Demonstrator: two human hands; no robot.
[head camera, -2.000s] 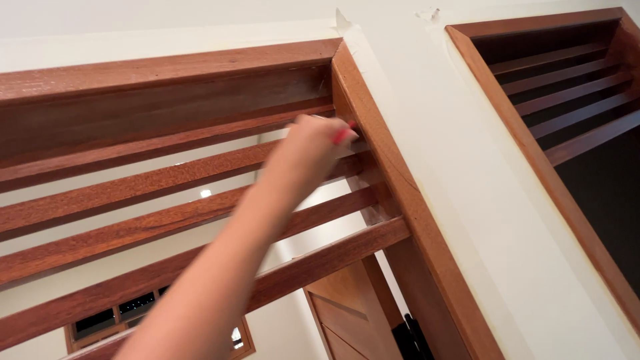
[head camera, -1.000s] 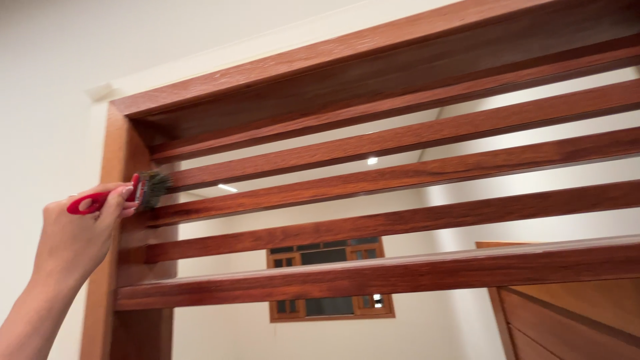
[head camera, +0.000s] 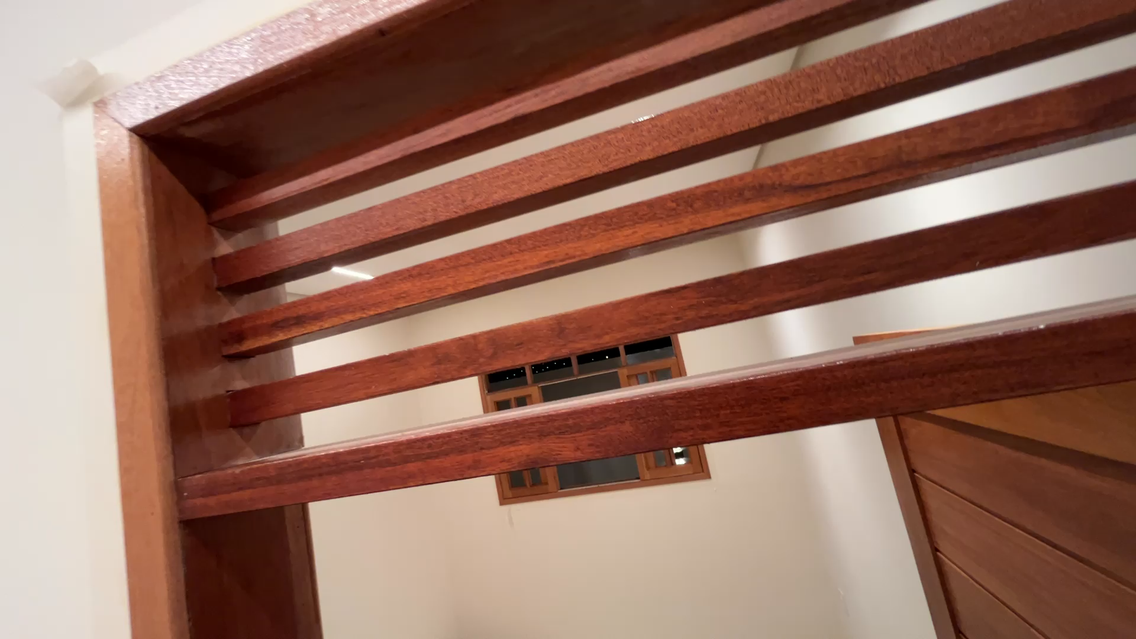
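Neither my left hand nor my right hand is in the head view now, and the paintbrush is out of sight too. Reddish-brown wooden slats (head camera: 550, 257) run across the opening, one above another, inside a wooden door frame (head camera: 138, 382). Below them lies a thicker crossbar (head camera: 621, 430), with a pale, shiny upper face. The frame's head piece (head camera: 284, 58) looks glossy and wet or varnished. Masking tape (head camera: 75, 84) sticks to the wall at the frame's upper left corner.
Through the opening I see a wooden window (head camera: 590, 382) on the far wall and a panelled wooden door (head camera: 1021, 497) at the lower right. A pale wall (head camera: 44, 355) adjoins the frame on the left.
The hand with the red-handled brush, at the slats' left ends a second ago, has left the view. The view has swung from the opening's right side to its left.
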